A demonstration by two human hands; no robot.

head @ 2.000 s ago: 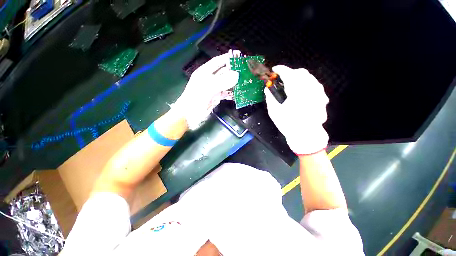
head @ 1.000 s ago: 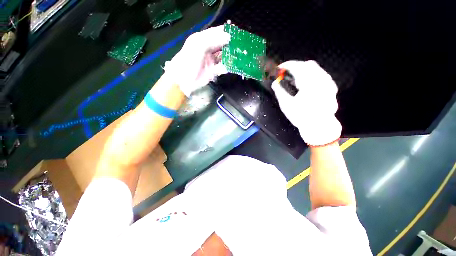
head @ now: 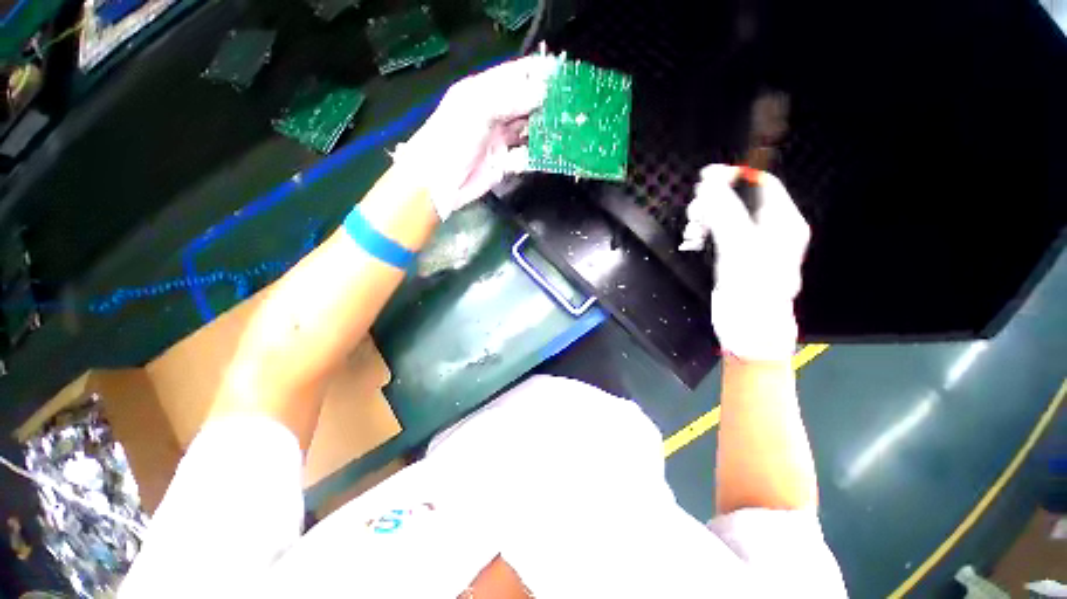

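My left hand (head: 477,135), in a white glove with a blue band at the wrist, holds a green circuit board (head: 582,121) by its left edge. The board's plain side with pale dots faces me, above the near edge of the black tray (head: 638,307). My right hand (head: 755,257), in a white glove, is apart from the board to its right, over the tray. It is shut on the side cutters (head: 766,135), whose jaws point away and are blurred; an orange-red part shows at the fingers.
Several green boards (head: 318,115) lie on the dark belt at upper left. Blue tape (head: 275,191) and a coiled blue cord (head: 152,293) lie on the left. A cardboard box (head: 129,433) with silvery parts (head: 82,491) stands lower left. The tray has a metal handle (head: 550,275).
The cutters and my right hand have moved from the board's face away to the right. The board has moved up and turned. The boards at upper left have shifted in view.
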